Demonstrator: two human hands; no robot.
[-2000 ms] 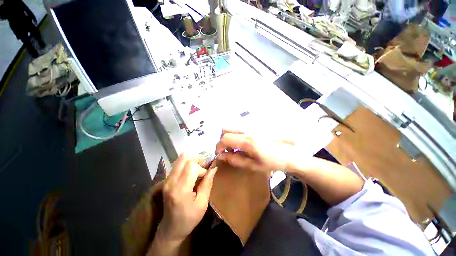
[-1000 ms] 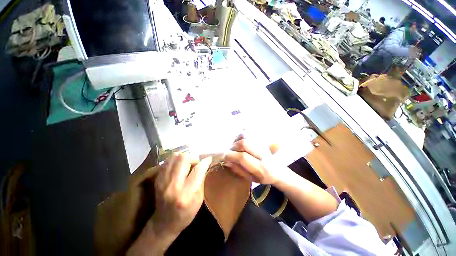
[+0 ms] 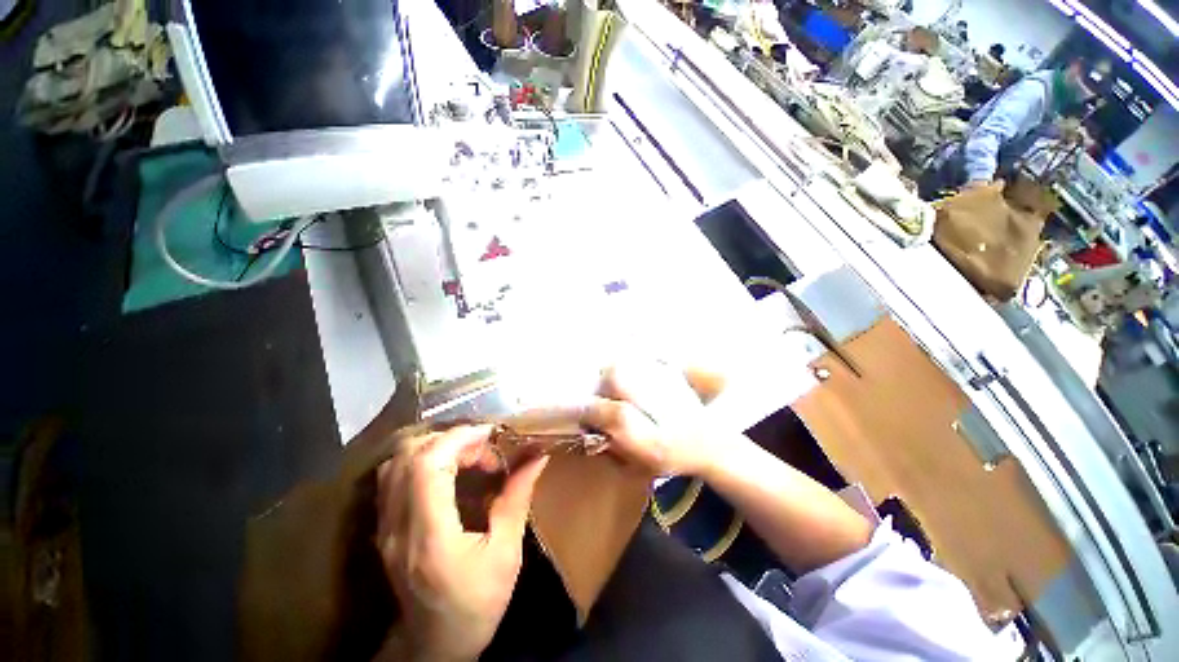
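A brown bag body [image 3: 584,524] lies across my lap, its upper edge raised in front of the sewing machine. My left hand [image 3: 455,524] is at the left part of this edge, thumb and index finger curved around a small gap near the edge. My right hand [image 3: 643,427] pinches the right end of the edge, with a small pale or shiny bit at the fingertips. Fine pale lines run along the edge between the hands. The white sewing machine head [image 3: 556,272] is overexposed, directly beyond the hands.
A dark screen [image 3: 304,65] in a white frame stands upper left, above a teal mat [image 3: 194,233] with a white cable. A flat tan panel [image 3: 931,453] with metal clips lies right. A person [image 3: 1015,123] stands upper right beside a brown bag [image 3: 993,235].
The view has swung right and settled. My left hand has opened its thumb and index finger apart at the edge. My right hand still pinches it. The bag's edge now shows between the hands.
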